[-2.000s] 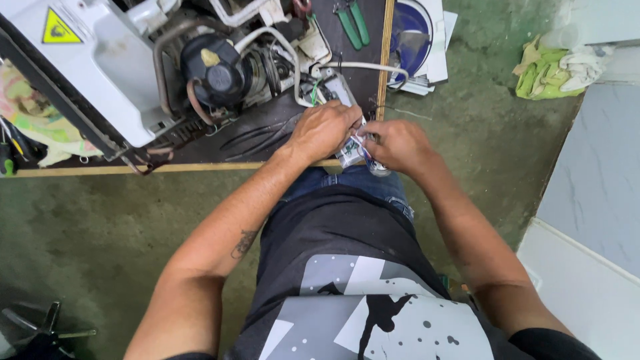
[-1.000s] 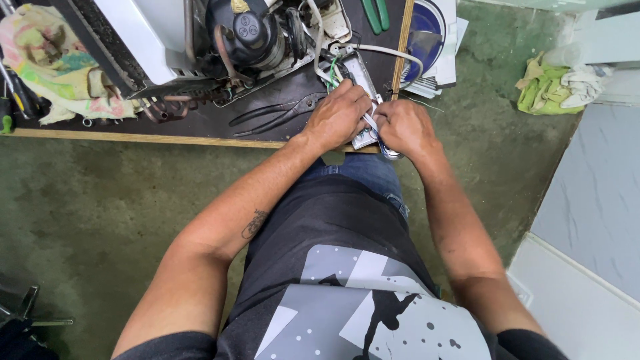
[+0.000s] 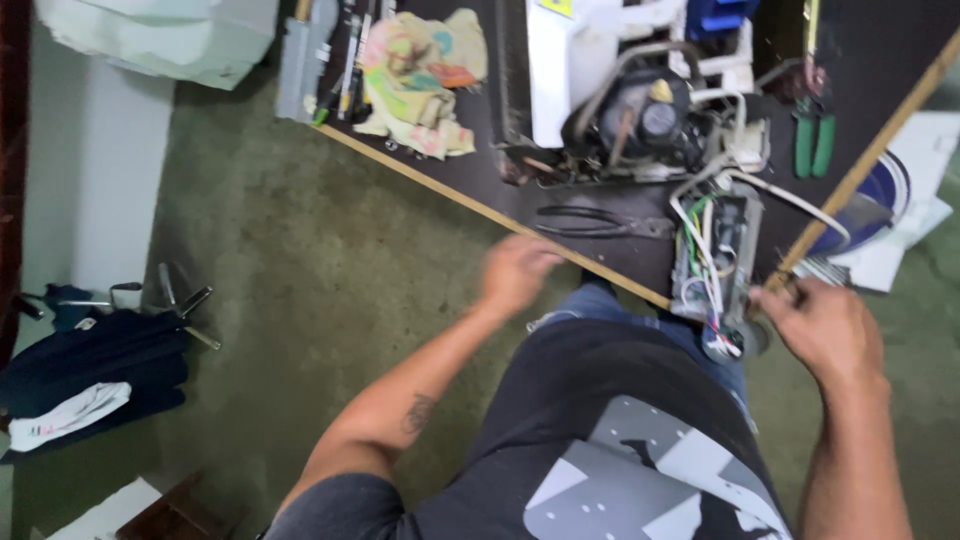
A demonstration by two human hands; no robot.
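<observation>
My left hand (image 3: 517, 274) is at the table's front edge, fingers loosely bent, with nothing visible in it. To its right lie dark long-handled pliers (image 3: 607, 223). A narrow grey housing (image 3: 739, 232) with green and white wires (image 3: 705, 247) inside sits at the table corner, its lower end jutting past the edge. My right hand (image 3: 825, 322) is just right of that end, thumb and fingers close together; whether they pinch something small cannot be told. Behind the housing stands a partly opened appliance with a round black part (image 3: 645, 120).
The dark table (image 3: 502, 195) has a light wooden edge. Green-handled pliers (image 3: 814, 142) lie at the back right, a patterned cloth (image 3: 427, 82) and several tools at the left. A blue-rimmed round container (image 3: 870, 202) is beyond the right edge. Dark clothing (image 3: 97, 360) is at far left.
My hands have parted: both were together over the wired housing, and now the left is away to its left, the right beside its lower end. The view has turned and shifted left.
</observation>
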